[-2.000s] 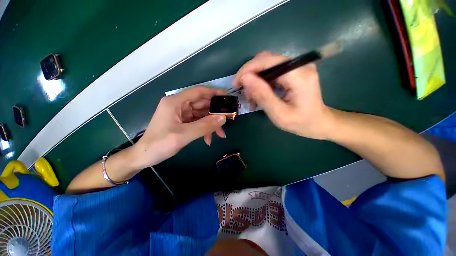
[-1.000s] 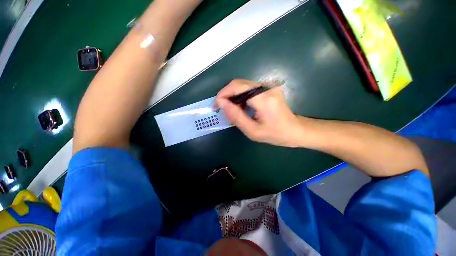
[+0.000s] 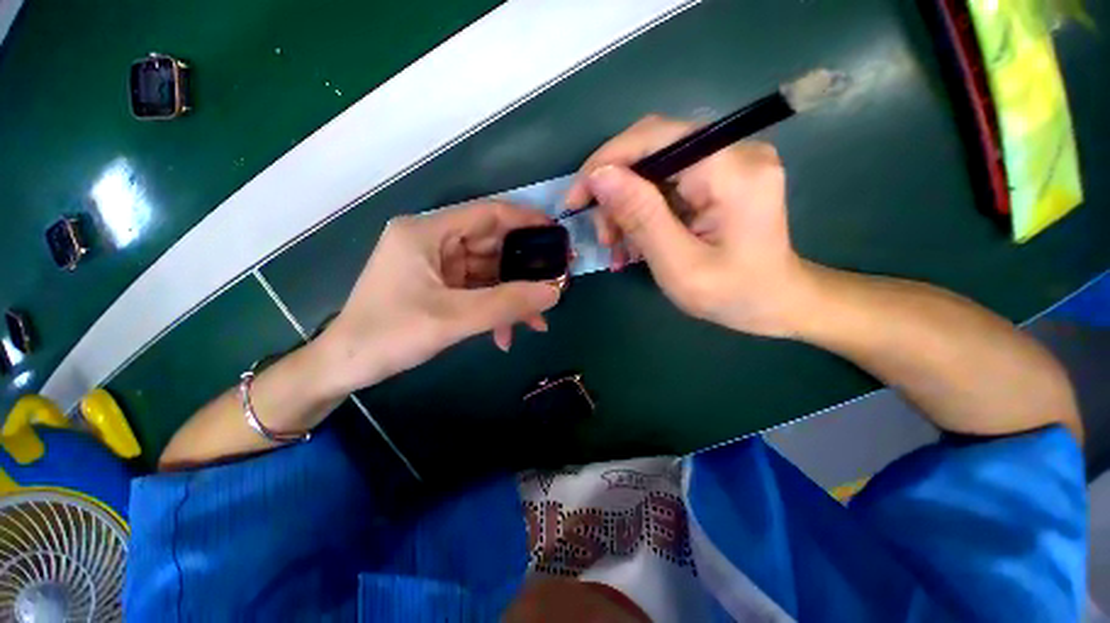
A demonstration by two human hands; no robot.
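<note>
My left hand (image 3: 444,274) holds a watch case (image 3: 534,253) between thumb and fingers, its black face up and its gold edge showing. My right hand (image 3: 700,225) grips a slim dark pen-like tool (image 3: 718,138) with a pale worn back end. The tool's thin tip is at the upper right edge of the watch case; whether it touches cannot be told. A white strip (image 3: 589,243) lies on the green tabletop under both hands, mostly hidden by them. Another watch case (image 3: 561,396) lies on the tabletop nearer to me, dark and hard to make out.
A pale guide rail (image 3: 329,170) crosses diagonally. Beyond it, the green belt carries several spaced watches, one at the upper left (image 3: 158,88). A yellow-green packet (image 3: 1029,122) with a dark red edge lies at upper right. A yellow and blue fan (image 3: 61,535) is at lower left.
A second ago my left arm reached over the rail and belt; now my left hand is back above the strip with a watch case. The right hand's tool tip is now at that case.
</note>
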